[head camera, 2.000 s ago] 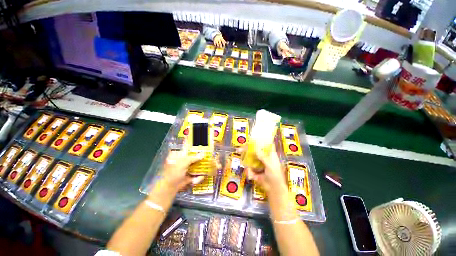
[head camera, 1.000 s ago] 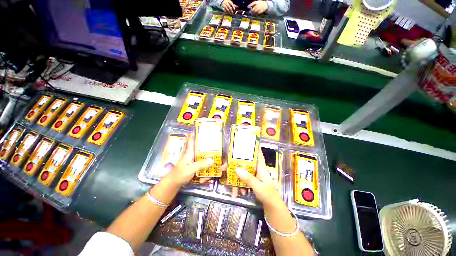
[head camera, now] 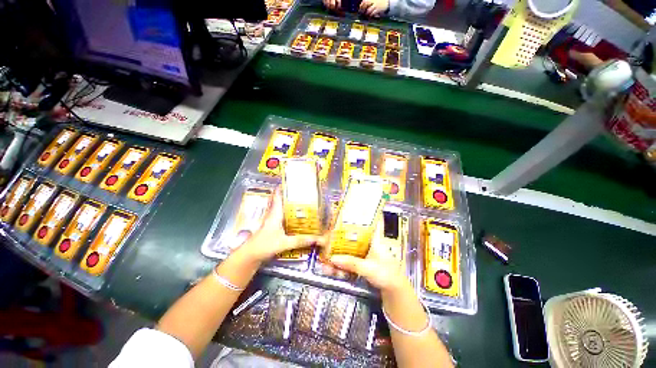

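Note:
My left hand [head camera: 270, 233] holds a yellow keypad phone [head camera: 301, 188] upright above the clear tray, its screen lit white. My right hand [head camera: 370, 262] holds a second yellow phone [head camera: 360, 208], tilted to the right, its screen also lit white. The clear plastic tray [head camera: 466, 248] lies under both hands. Several phones lie back up in its pockets, with white labels and red marks. One phone right of my right hand [head camera: 392, 228] shows a dark screen. My hands and the held phones hide part of the near row.
Another tray of phones [head camera: 108, 241] lies at left, below a monitor [head camera: 126, 43]. Dark flat blocks [head camera: 313, 313] lie at the near edge. A small dark block [head camera: 496, 246], a smartphone [head camera: 527, 316] and a cream fan [head camera: 595, 334] are at right. A person's hands [head camera: 360, 7] show across the bench.
Since one second ago, the right-hand phone has tilted to the right and the left-hand phone has risen slightly. Two seconds ago, the left-hand phone's screen looked black; now it is white.

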